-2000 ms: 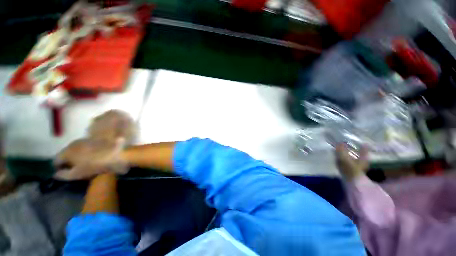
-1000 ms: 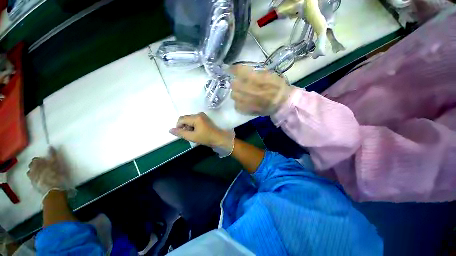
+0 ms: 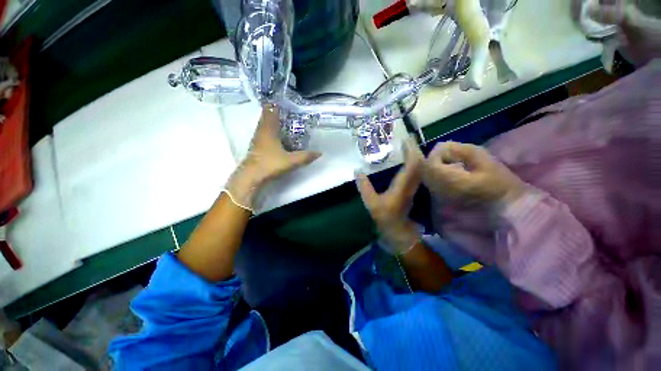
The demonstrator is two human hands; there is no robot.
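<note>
A clear, glossy balloon-animal figure (image 3: 330,110) stands on the white work sheet (image 3: 145,156) in front of me, its tall bulbs at the left and a low body reaching right. My left hand (image 3: 268,159), in a thin glove, is at the figure's left part, fingers up against it and thumb spread; whether it grips is unclear. My right hand (image 3: 395,199), gloved, is open with fingers spread just below the figure's right end, holding nothing.
A person's gloved hand (image 3: 471,174) in a pink sleeve is right beside my right hand. A dark grey cylinder (image 3: 326,43) stands behind the figure. Cream-white pieces (image 3: 475,36) with a red handle (image 3: 391,13) lie at the upper right. A red tray (image 3: 16,138) is at the left edge.
My left hand has moved right, from the bare sheet to the figure. My right hand has moved right and opened. The figure now shows lower and whole-bodied; the pink-sleeved hand is off it.
</note>
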